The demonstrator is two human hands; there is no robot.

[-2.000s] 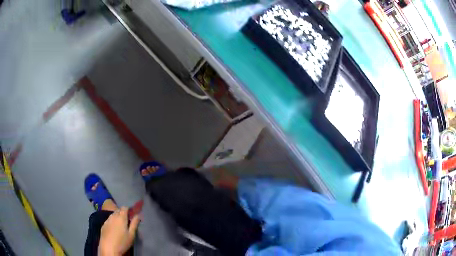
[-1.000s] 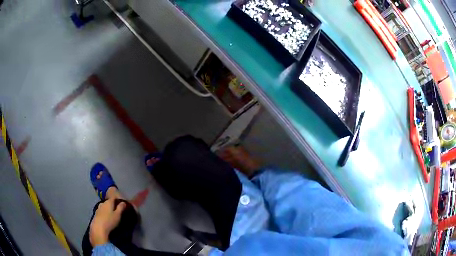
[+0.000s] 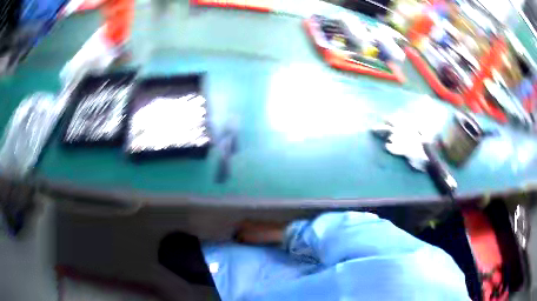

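Note:
The view is blurred by motion. My right hand [image 3: 261, 231] is low beside my dark-clad knee, below the bench edge; its fingers are too blurred to read. My left hand is out of the picture. Two black screw trays, a left one [image 3: 99, 111] and a right one [image 3: 167, 120], lie side by side on the green bench, full of small shiny pieces. A slim dark tool [image 3: 225, 154] lies to their right. Crumpled white gloves [image 3: 409, 147] lie at the right. A black screwdriver [image 3: 438, 170] lies beside them at the bench edge, near a round metal can [image 3: 461, 140].
Clear plastic bags [image 3: 29, 132] lie left of the trays. A red-orange carrier [image 3: 356, 63] holds a board at the back, with more red-orange carriers [image 3: 438, 85] to its right. A red-lined black bin [image 3: 486, 244] is below the bench edge at right. A red upright [image 3: 118, 22] stands at back left.
The view has swung up and right over the bench, so the trays sit further left. The gloves, screwdriver, can and red-lined bin show clearly now. My left hand and the feet have left the picture.

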